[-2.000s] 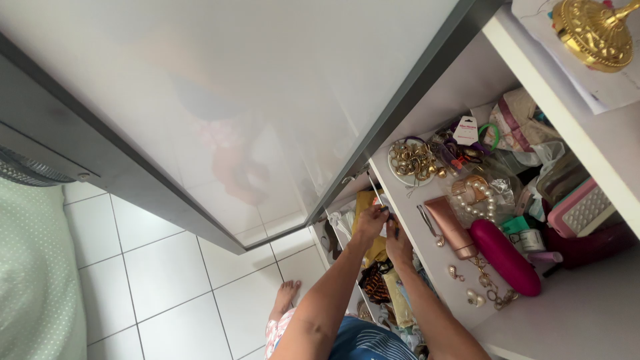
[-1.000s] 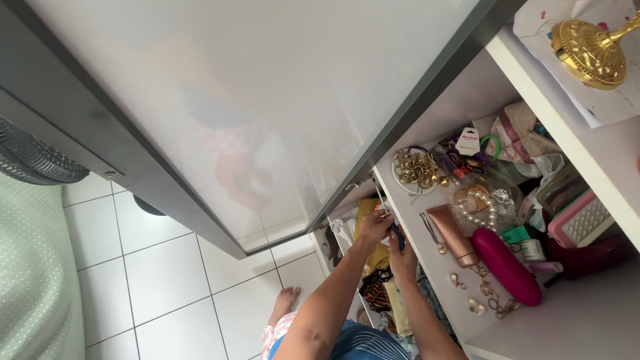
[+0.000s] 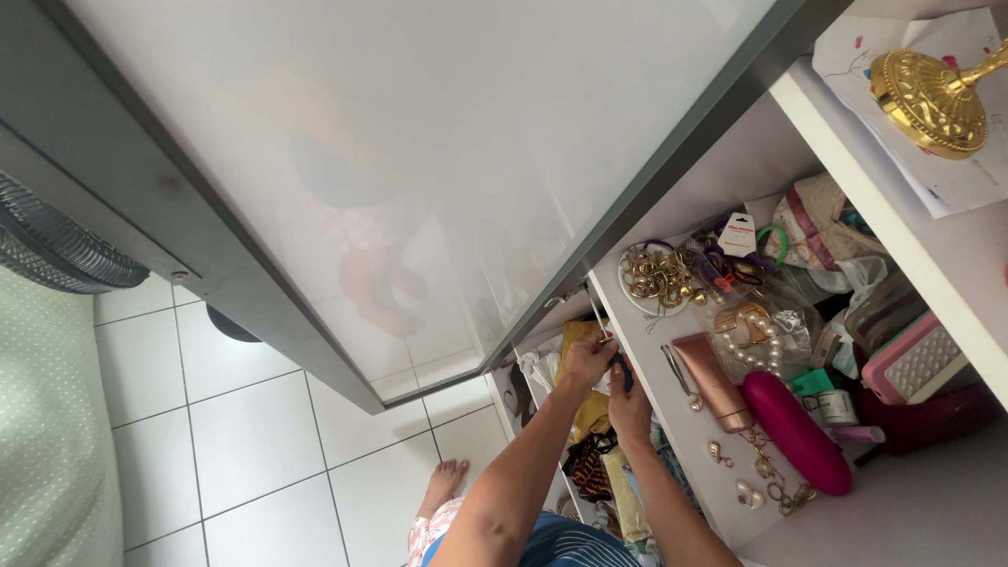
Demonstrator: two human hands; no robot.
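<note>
A dark-handled tool (image 3: 624,372), possibly a screwdriver, lies in my right hand (image 3: 630,409), with the fingers closed around its handle. My left hand (image 3: 587,361) is right beside it, its fingertips pinched near a thin metal rod (image 3: 596,311) that runs up along the shelf edge; what exactly they grip is too small to tell. Both hands are over a drawer of folded clothes (image 3: 606,472), next to the edge of a white shelf. Above them, a metal hinge or bracket (image 3: 567,298) sits by the grey door frame.
A large glossy door panel (image 3: 441,173) stands to the left. The shelf at right holds a dish of gold jewelry (image 3: 657,277), a copper tube (image 3: 713,382), a magenta case (image 3: 797,433) and a pink brush (image 3: 913,358). A gold ornate base (image 3: 929,102) stands higher. A fan (image 3: 63,244) is far left.
My hands stay close together at the shelf edge. The dark handle shows more plainly in my right hand than two seconds ago.
</note>
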